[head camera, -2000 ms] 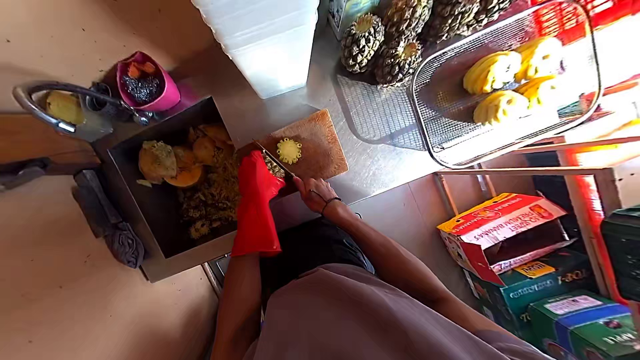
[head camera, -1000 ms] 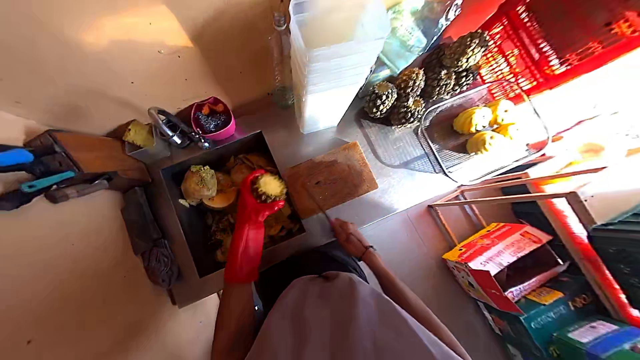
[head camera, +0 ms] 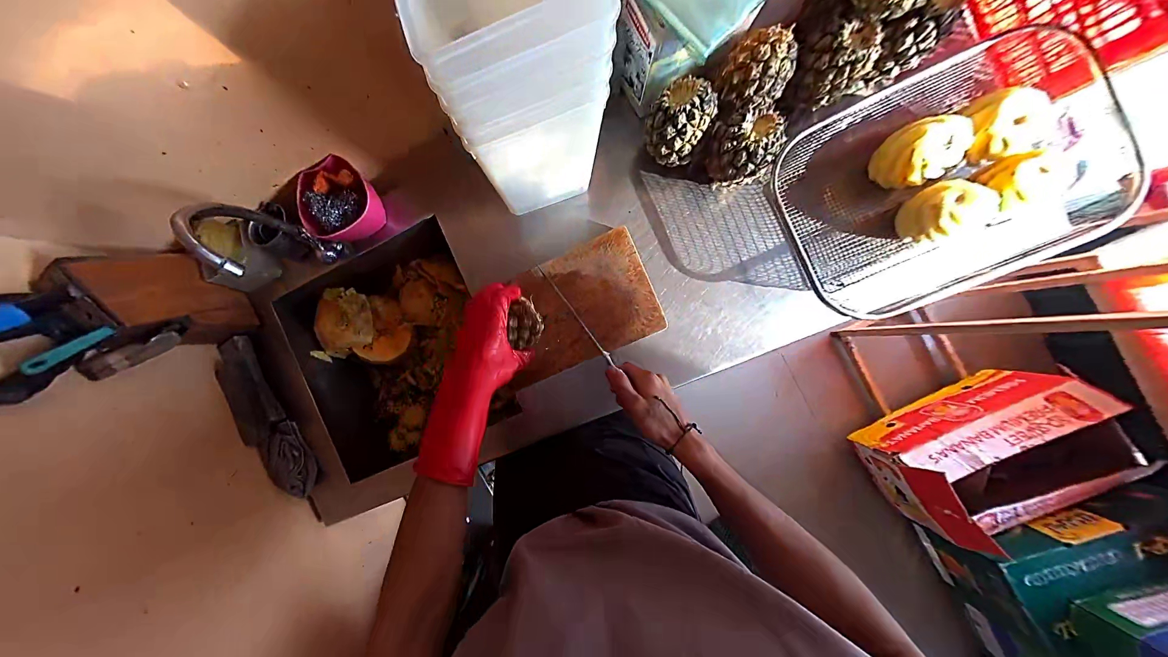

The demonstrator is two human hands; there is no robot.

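My left hand (head camera: 488, 342), in a long red rubber glove, grips a pineapple (head camera: 525, 324) with its rind on, at the left end of a wooden cutting board (head camera: 620, 292). My bare right hand (head camera: 650, 401) holds a knife (head camera: 577, 315) by its handle, the thin blade lying across or just above the board, to the right of the fruit and apart from it. Several unpeeled pineapples (head camera: 680, 119) stand at the back of the steel counter. Peeled yellow pineapples (head camera: 949, 210) rest in a wire mesh basket (head camera: 803, 246).
Left of the board is a sink (head camera: 319, 415) with peelings and cut fruit, beside a curved faucet (head camera: 196, 242) and a pink container (head camera: 365, 214). Stacked white plastic tubs (head camera: 547, 164) stand behind the board. A knife block (head camera: 137, 292) is far left; cardboard boxes (head camera: 995, 438) are low at right.
The pineapple in my gloved left hand has moved from above the sink to the board's left end. Two seconds ago a pale cut face lay on the board. My right hand still holds the knife.
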